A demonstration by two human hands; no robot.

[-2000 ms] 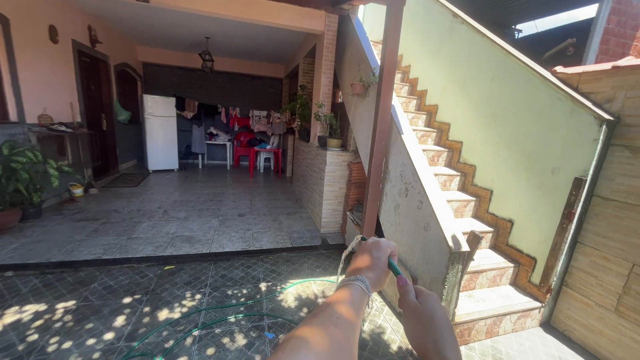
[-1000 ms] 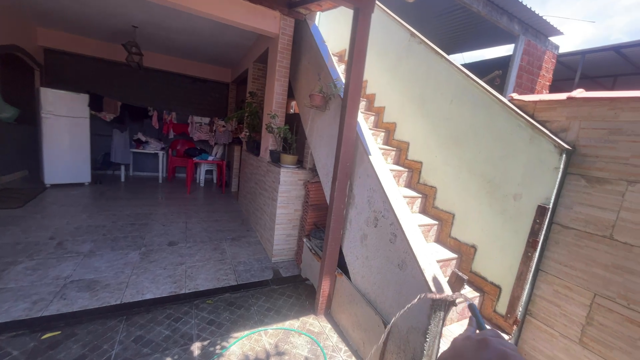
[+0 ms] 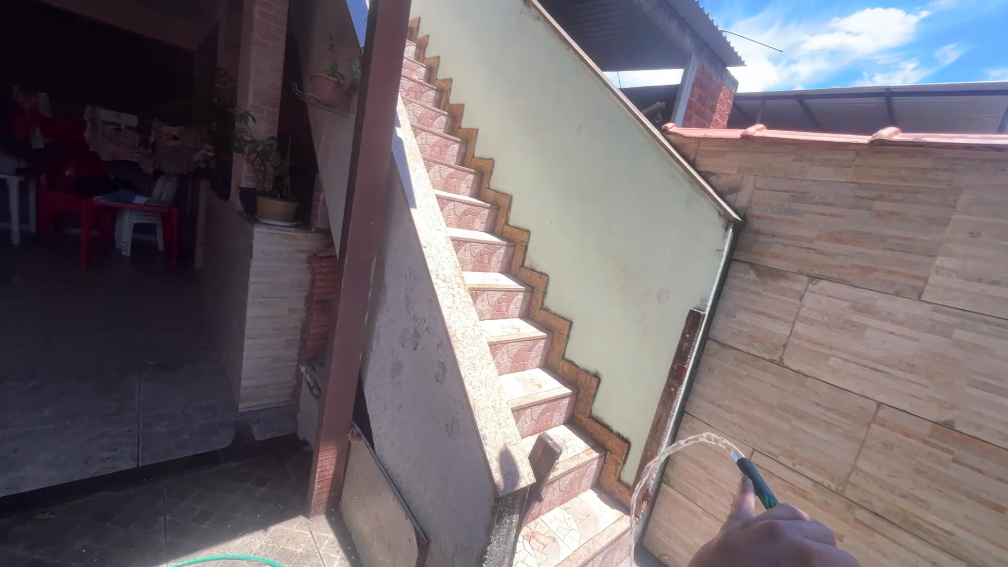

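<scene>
At the bottom right of the head view, my right hand [image 3: 772, 535] is closed around a green garden hose [image 3: 757, 482], one finger extended along it near its open end. Water [image 3: 685, 442] leaves that end, arcs up and left, and falls in front of the lowest steps and the wall. Another stretch of green hose [image 3: 228, 560] lies on the patterned floor at the bottom left. My left hand is out of the frame.
A tiled staircase [image 3: 516, 329] rises between a low side wall [image 3: 441, 346] and a pale green wall. A brown post [image 3: 356, 260] stands to its left, a tiled wall [image 3: 890, 331] to its right. Potted plants [image 3: 276, 207] and a red table [image 3: 134, 206] are further left.
The view has swung right. Both hands were at the hose two seconds ago; now only my right hand shows, with the hose in front of the right wall.
</scene>
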